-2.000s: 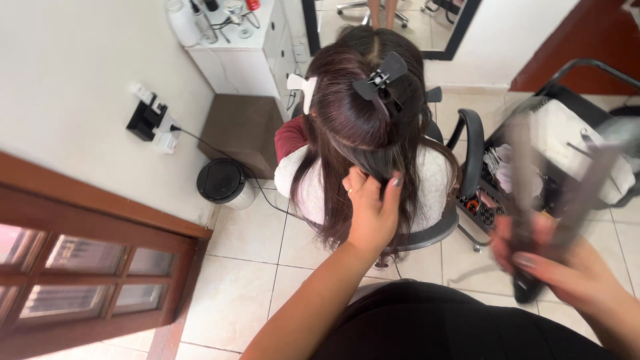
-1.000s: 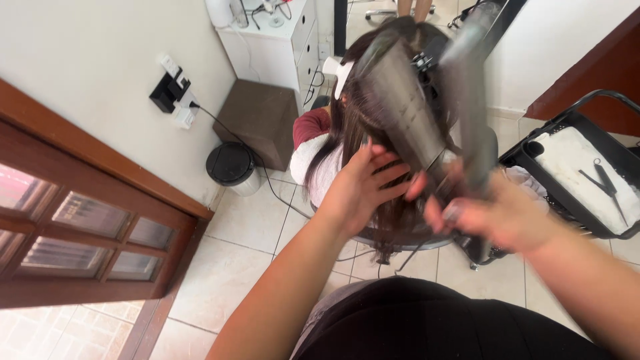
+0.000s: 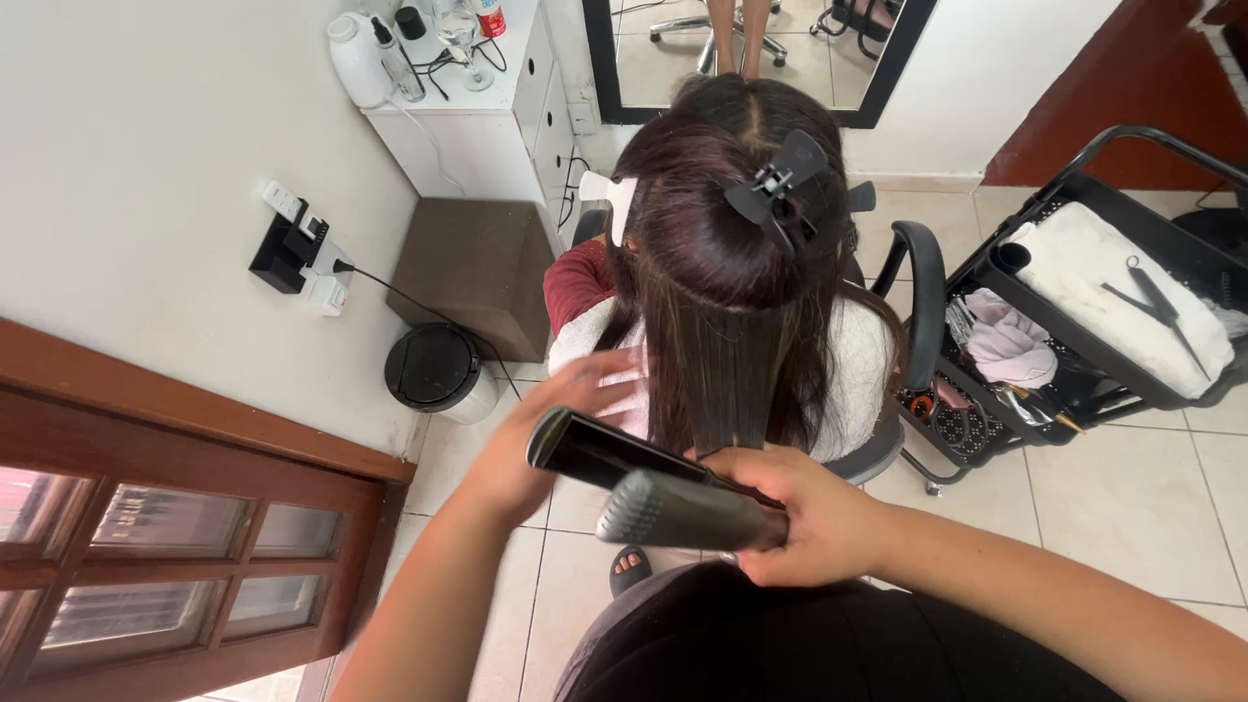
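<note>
A seated person's long dark hair hangs down over a white towel on the shoulders. The upper hair is gathered by a black claw clip, and a white clip sits at the left side of the head. My right hand holds a dark hair straightener by its handle, its plates apart and pointing left, below the hair ends. My left hand, blurred, is left of the hair with fingers spread and nothing seen in it.
A black trolley at right carries a white cloth with scissors and a comb. The chair's armrest is beside it. At left stand a bin, a brown box and a white cabinet; a cord runs from the wall adapters.
The straightener has moved from beside the upper hair to below the hair ends, now pointing left. My left hand has come away from the hair, to its left.
</note>
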